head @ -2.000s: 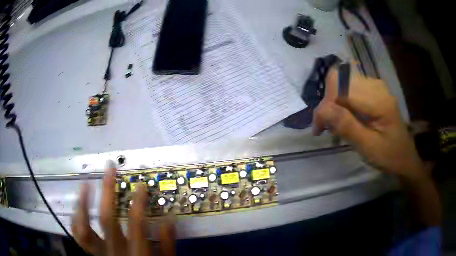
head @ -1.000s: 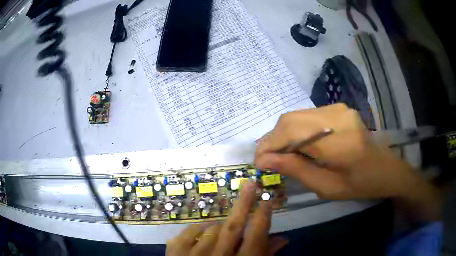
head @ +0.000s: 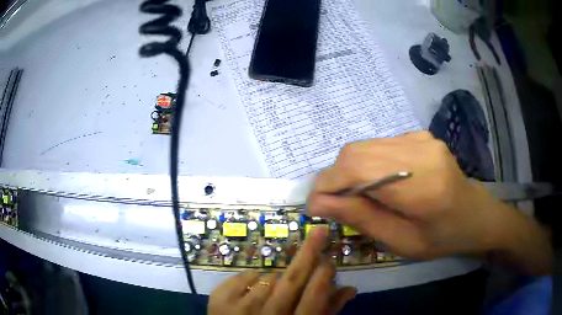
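A yellowish-tan PCB panel (head: 237, 255) with yellow-taped transformers, blue parts and pale-topped cans lies across the metal conveyor rails. My left hand (head: 280, 289) comes from the near edge; its extended index fingertip rests at a yellow transformer right of the panel's middle, and it holds nothing. My right hand (head: 394, 197) is shut on a thin grey metal tool (head: 385, 182), apparently tweezers, whose rear end sticks out above the fingers. Its fingertips are at the panel's far edge, just beyond my left index finger. The tool's working tip and the panel's right part are hidden by my right hand.
A coiled black cord (head: 175, 141) hangs across the view, over the sample board (head: 162, 114) and the panel's left end. Behind are a printed sheet (head: 345, 104), a black phone (head: 286, 40), a dark patterned cloth (head: 462, 132) and metal bars (head: 496, 117). Another panel (head: 8, 206) shows far left.
My right hand came from beside the cloth to the panel; my left hand moved from its left end towards the right. Since one second ago both have shifted left along it. The view has shifted.
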